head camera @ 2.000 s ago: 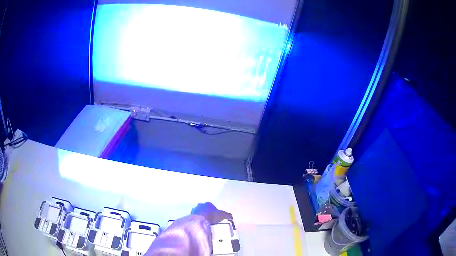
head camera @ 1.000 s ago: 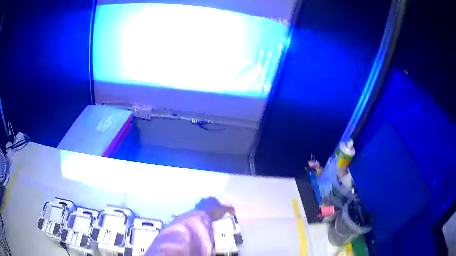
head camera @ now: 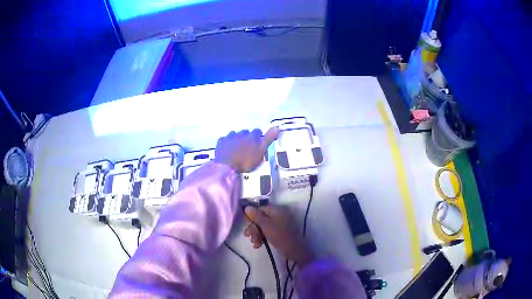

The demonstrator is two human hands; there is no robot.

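Observation:
Several white mini projectors with grey corner pads stand in a row. My left hand (head camera: 239,149) lies over the top of the fifth projector (head camera: 255,185), hiding much of it, and holds it. A finger reaches the left corner of the rightmost projector (head camera: 298,147). My right hand (head camera: 271,225) is at the near side of the fifth projector, its fingers closed on the end of a black cable (head camera: 270,251). The hand hides the plug, so I cannot tell if it is inserted. Another black lead (head camera: 308,204) runs from the rightmost projector.
A black remote (head camera: 357,225) lies right of my right hand. Tape rolls (head camera: 448,184), a phone (head camera: 427,277), a grey cup (head camera: 448,140) and a spray bottle (head camera: 430,47) are along the right side. Small dark adapters (head camera: 372,282) lie near the front. A fan (head camera: 17,166) stands far left.
The view has tilted down, showing more of the bench. My right hand now shows at the fifth projector's near side with a cable. My left hand remains over the projectors.

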